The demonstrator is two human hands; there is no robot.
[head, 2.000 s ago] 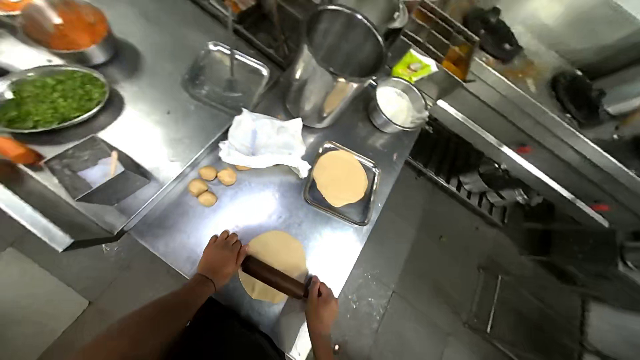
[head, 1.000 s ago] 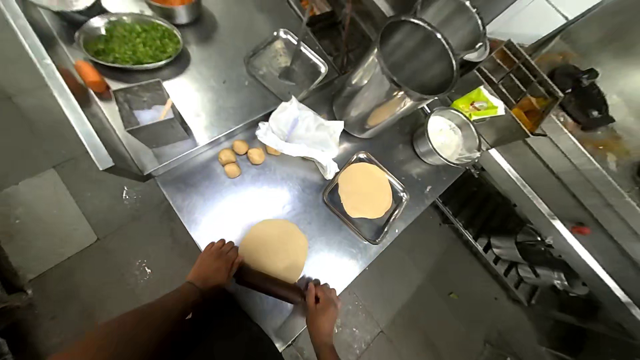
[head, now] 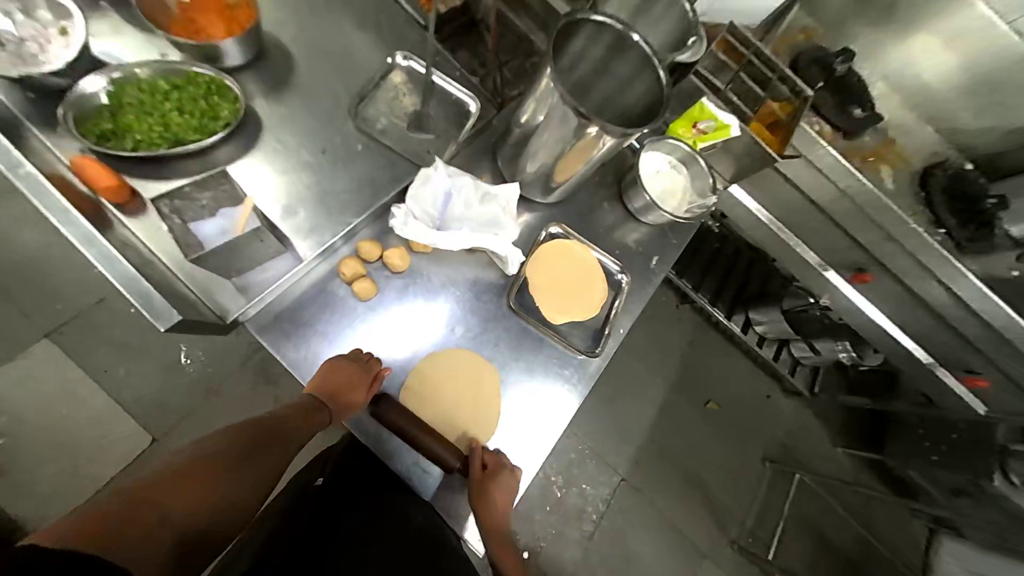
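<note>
A dark rolling pin (head: 418, 433) lies across the near edge of a flat round of dough (head: 453, 394) on the steel counter. My left hand (head: 348, 384) is closed around the pin's left end, and my right hand (head: 492, 478) grips its right end, with fingertips by the dough's edge. Beyond the dough, several dough balls (head: 369, 250) sit beside a crumpled white cloth (head: 458, 210), which partly covers one of them. To the right, a rolled dough round (head: 566, 282) rests in a small steel tray (head: 590, 350).
A tall steel pot (head: 532, 132) and a steel bowl of flour (head: 670, 182) stand at the back. On the left counter are a plate of chopped greens (head: 157, 110), a carrot (head: 101, 178), a pot of orange shreds (head: 214, 28) and a steel tray (head: 365, 126).
Two seconds ago the rolling pin lay across the middle of the dough; now it is at the near edge. Both hands have kept hold of it.
</note>
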